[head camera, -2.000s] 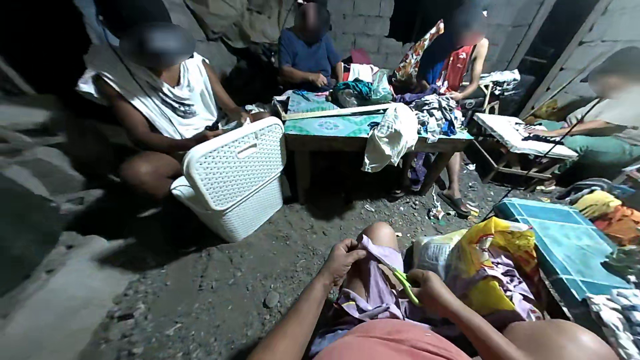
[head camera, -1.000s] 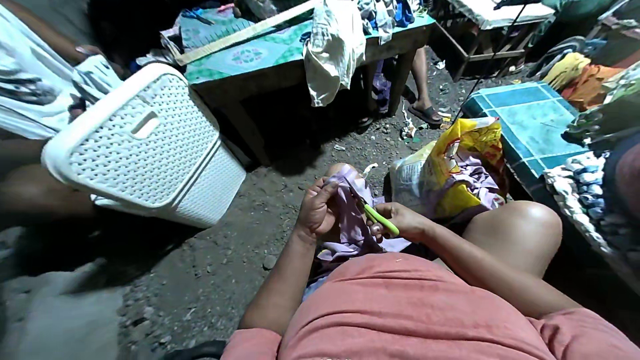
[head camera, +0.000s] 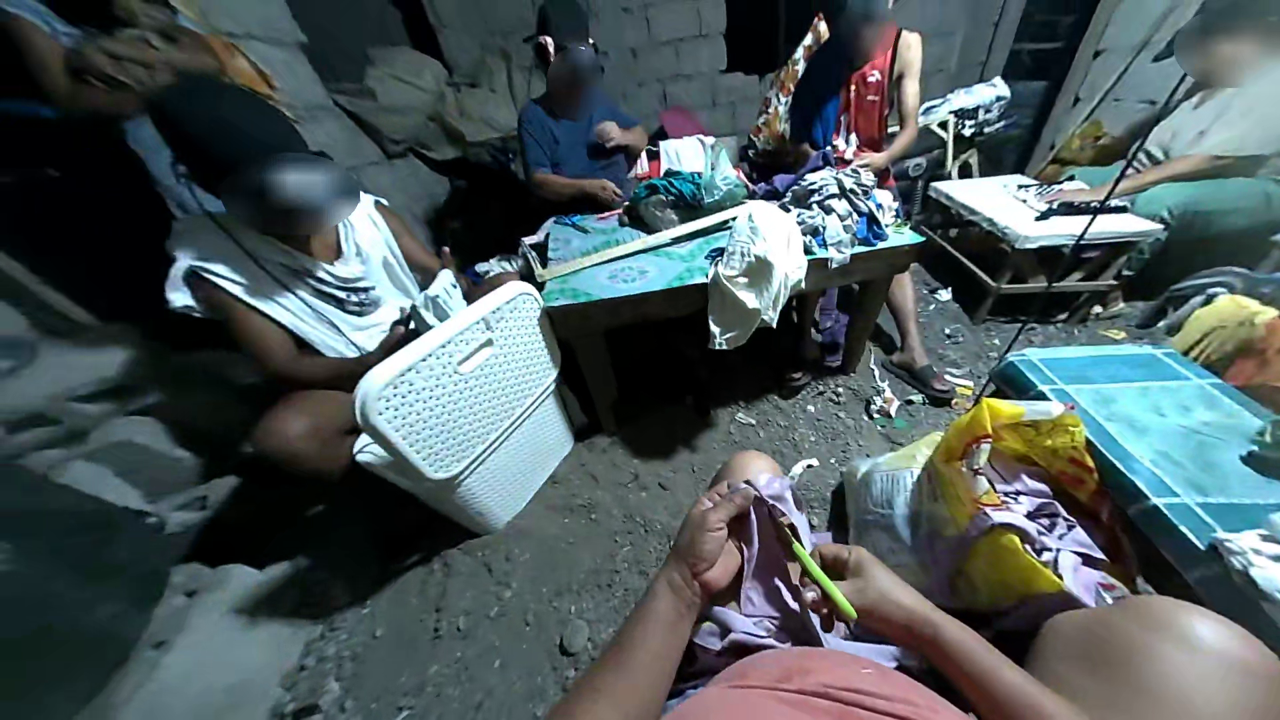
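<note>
Over my lap, my left hand [head camera: 716, 540] pinches the upper edge of a lilac cloth [head camera: 765, 585]. My right hand [head camera: 855, 590] is closed around scissors with lime-green handles [head camera: 822, 580]; their dark blades point up and left against the cloth near my left fingers. Whether the blades are apart cannot be told. More of the lilac cloth lies in folds on my lap. Just right of my knee stands a yellow and white plastic sack [head camera: 945, 500] with lilac cloth pieces [head camera: 1040, 520] inside.
A white woven-pattern plastic hamper [head camera: 465, 400] stands tilted at left beside a seated person. Ahead, a table with a green cover [head camera: 640, 275] bears heaped cloth, with people around it. A blue tiled-pattern tabletop [head camera: 1140, 420] is at right, a low white-topped table [head camera: 1040, 215] beyond.
The view has swung back up since one second ago, showing the people again. Both hands keep hold of the cloth and the scissors.
</note>
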